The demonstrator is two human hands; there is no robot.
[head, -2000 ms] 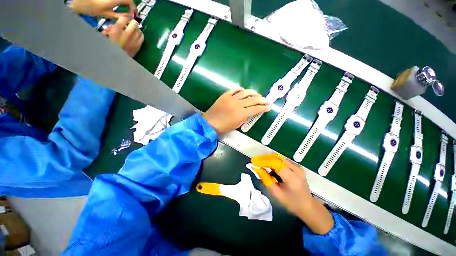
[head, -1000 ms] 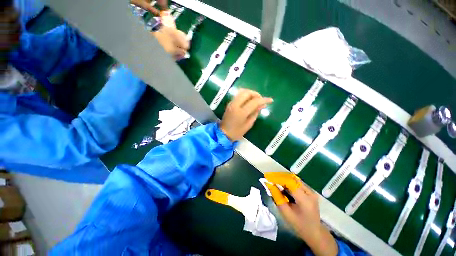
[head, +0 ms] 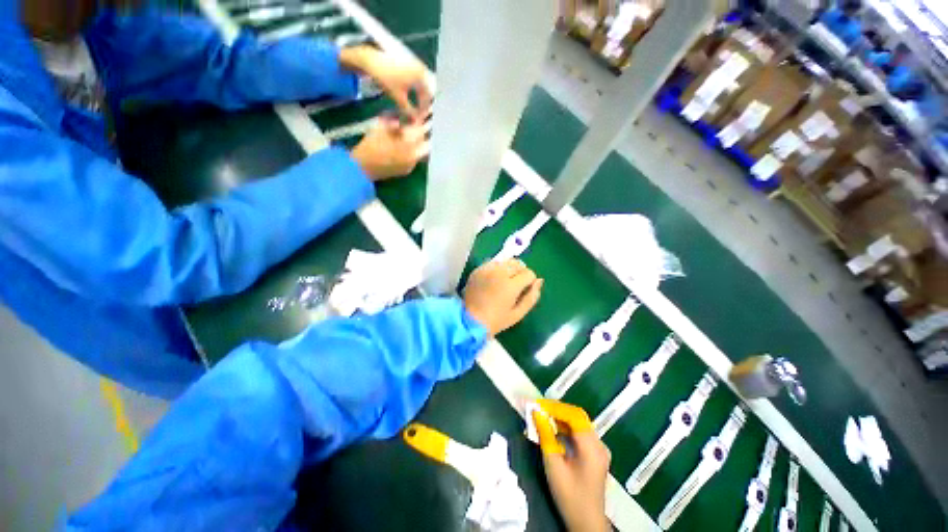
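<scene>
My left hand (head: 503, 296) is over the near edge of the green belt (head: 582, 286), fingers loosely bent, with nothing visible in it. A smartwatch (head: 518, 241) lies just beyond it. My right hand (head: 578, 473) is at the near rail. Yellow-orange material (head: 567, 418) covers its thumb and finger area, pinching a small white wipe (head: 533, 420); whether this is a scraper or finger covers, I cannot tell. Several smartwatches (head: 605, 337) lie in a slanted row, most with dark sensor dots up. A yellow-orange handled scraper (head: 426, 442) with a white cloth (head: 497, 488) lies on the bench.
A thick grey post (head: 473, 135) crosses the view. A neighbouring worker's hands (head: 393, 145) are behind it at upper left. Crumpled wipes (head: 369, 283) lie on the bench. Beyond the far rail (head: 676, 317) are a bag of wipes (head: 628, 247), a bottle (head: 757, 376) and white pieces (head: 865, 445). Cartons stand beyond.
The view has turned, showing cartons and moving the post across the middle. My left hand's fingers are closer together. My right hand has come closer to the near rail.
</scene>
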